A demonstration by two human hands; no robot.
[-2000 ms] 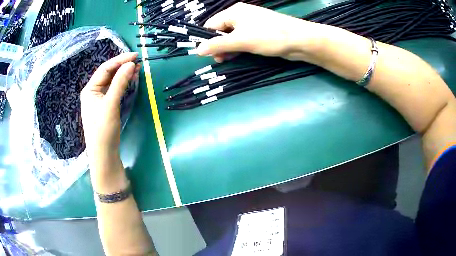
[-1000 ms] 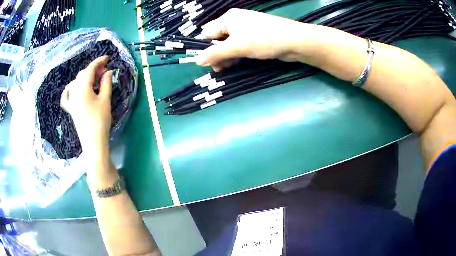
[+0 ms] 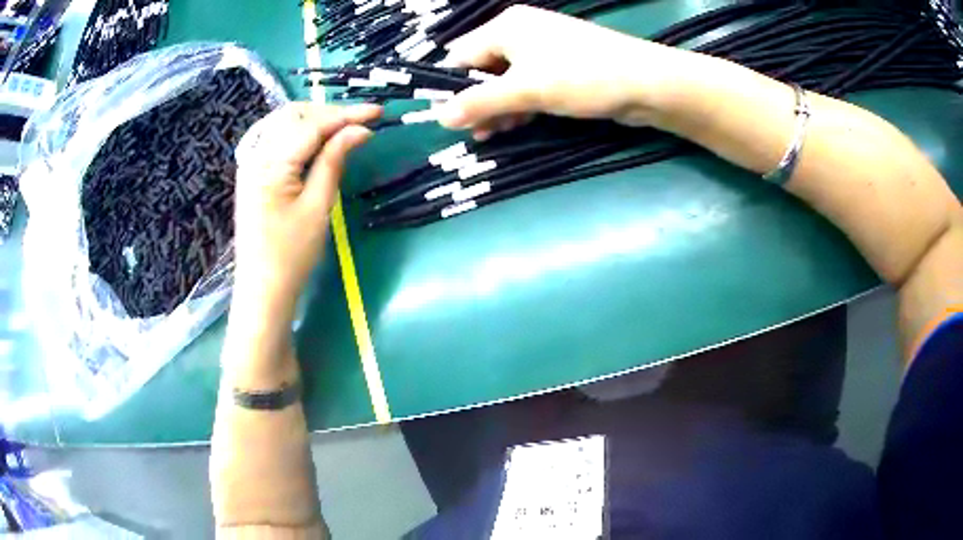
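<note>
My right hand (image 3: pixel 517 79) holds several black cables (image 3: pixel 348 76) with white markers; their ends point left across the yellow line. My left hand (image 3: pixel 301 158) is at the tip of one of these cables, thumb and forefinger pinched around its end just left of a white marker (image 3: pixel 421 116). Whether a sleeve is between the fingers cannot be seen. A clear plastic bag (image 3: pixel 63 264) full of short black sleeves (image 3: pixel 158 190) lies open left of my left hand. More cables (image 3: pixel 407 209) with white markers lie below my right hand.
A yellow line (image 3: pixel 354 295) crosses the green worktop (image 3: pixel 591 306). Cable bundles lie along the back right (image 3: pixel 803 47) and at the top left (image 3: pixel 127 37). A white printed card (image 3: pixel 554 490) is by my body, below the table edge.
My left hand has moved from over the sleeves in the bag rightward to a cable tip. My right hand has kept its hold on the cables, with little movement.
</note>
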